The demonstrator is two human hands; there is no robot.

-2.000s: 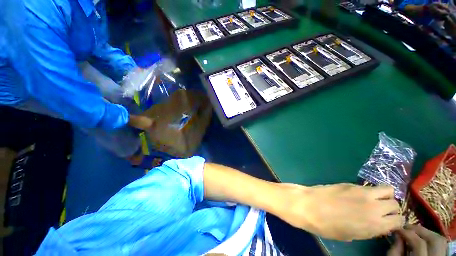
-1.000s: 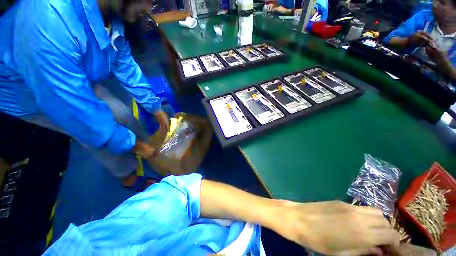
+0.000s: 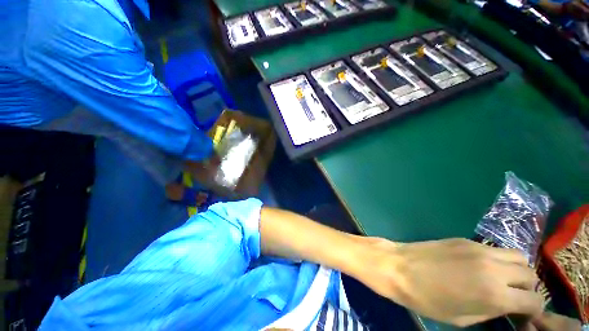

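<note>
My left hand reaches in from the lower left, back up, over the bench edge at the lower right. Its fingertips are bent down and hidden, so what they hold cannot be seen. My right hand is cut off by the bottom right corner; only some fingers show, touching or close to my left fingertips. A clear crinkled bag of dark slivers lies just beyond my left hand. A red bin full of tan strips stands right of it, cut by the frame's edge. Some loose tan strips lie between bag and bin.
A black tray with several phone frames lies across the green bench. A second such tray lies behind. At left a person in blue bends over an open carton; a blue stool or crate stands behind it.
The view has tilted down since a second ago, so trays sit higher. The other person's arms have shifted over the carton. My hands remain together beside the bin.
</note>
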